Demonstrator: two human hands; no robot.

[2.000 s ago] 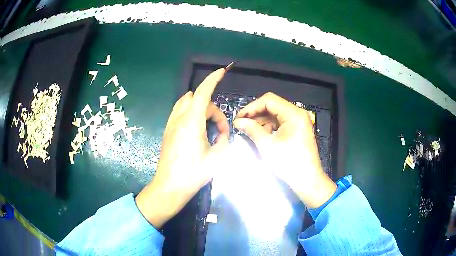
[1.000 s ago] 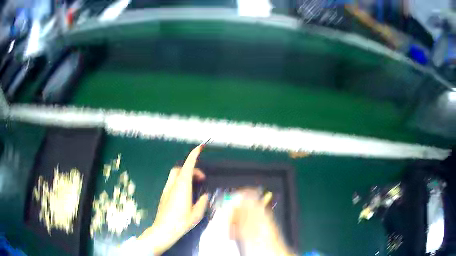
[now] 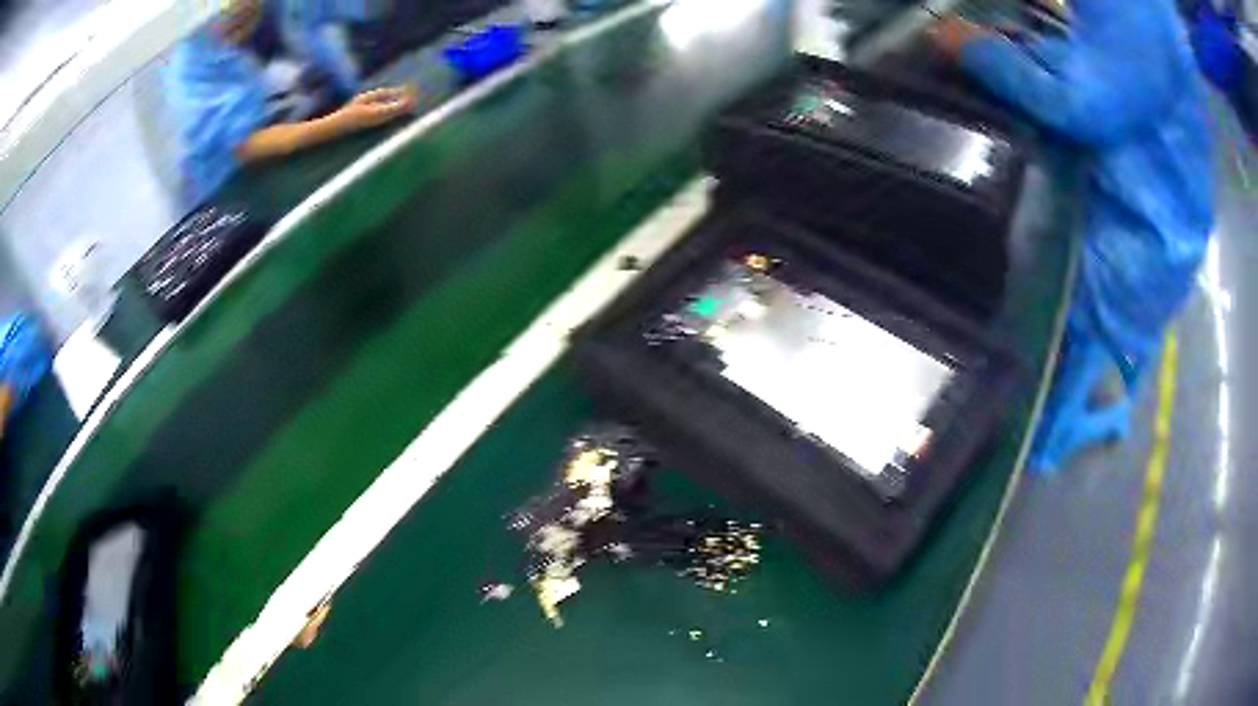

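Note:
Neither of my hands is in the picture. A tablet unit (image 3: 835, 379) lies open in a black foam tray (image 3: 883, 552) on the green bench, right of centre. Its battery is a bright white rectangle, and its board end with a blue-green patch faces left. Small components (image 3: 593, 476) with dark strands lie in a loose pile in front of the tray. A smaller heap of bits (image 3: 723, 555) lies beside that pile. The picture is blurred.
Stacked black trays (image 3: 869, 179) with another tablet stand behind. A worn white strip (image 3: 455, 428) separates bench and green belt (image 3: 359, 345). Another tablet (image 3: 111, 593) lies in a tray at lower left. A person in blue (image 3: 1131, 179) stands right; another (image 3: 214, 111) is across the belt.
The view has swung to the right. My hands, the worked tablet and the cream pieces have left the picture. The component pile now shows near the centre, with another tablet tray beyond it.

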